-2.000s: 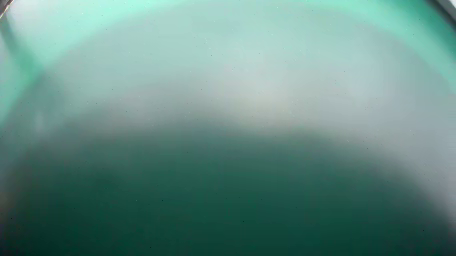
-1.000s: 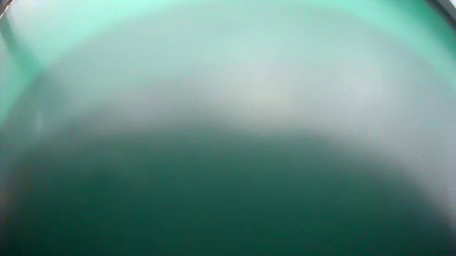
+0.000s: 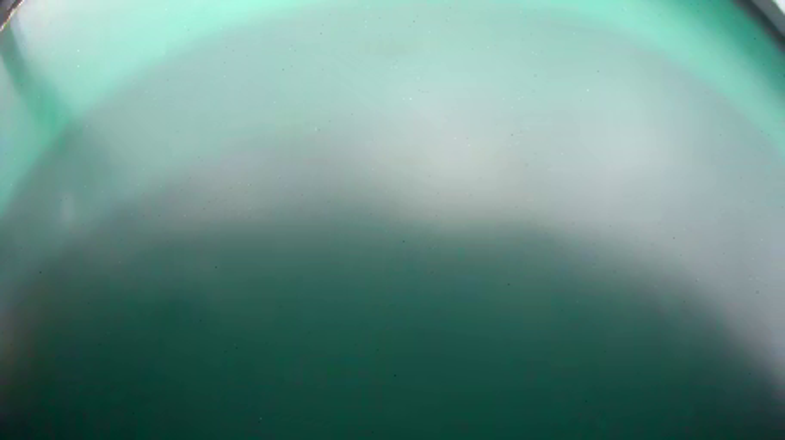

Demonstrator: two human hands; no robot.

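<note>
A blurred green surface fills the head view, very close to the lens. It is dark green in the lower half and pale grey-green above, with a brighter green band curving along the top. It may be a green mat, but the blur hides any detail. Neither my left hand nor my right hand is in view. No held or worked object can be made out.
A dark edge cuts across the top right corner, and a thin dark and light edge shows in the top left corner. A blurred darker green streak runs down near the upper left.
</note>
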